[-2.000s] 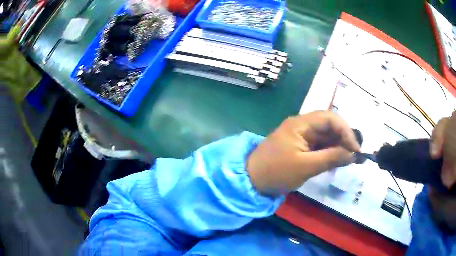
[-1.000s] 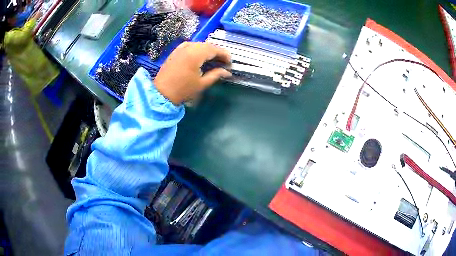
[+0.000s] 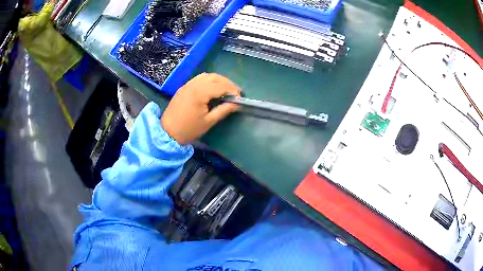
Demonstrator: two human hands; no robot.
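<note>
My left hand (image 3: 198, 108) is in the middle of the view, palm down, with thumb and fingers closed on one end of a metal strip (image 3: 275, 110). The strip is long, narrow and silver, and points right over the green mat; its free end has a small holed tab. Other metal strips (image 3: 286, 34) lie side by side beyond my hand. The white back panel (image 3: 370, 169) lies at the right, with a green circuit board (image 3: 375, 123), a black oval speaker (image 3: 407, 139) and a red-black ribbon cable (image 3: 461, 166). My right hand is not in view.
A large blue bin (image 3: 168, 84) with dark leads and silvery parts stands beyond my left hand. A small blue tray (image 3: 333, 13) is at the top edge. Red foam (image 3: 365, 225) lies under the panel edge. A dark container (image 3: 212, 198) of metal pieces is below the bench edge.
My left hand left the panel area, reached the pile of metal strips, and came back towards me with one strip. My right hand and the dark screwdriver have gone out of view.
</note>
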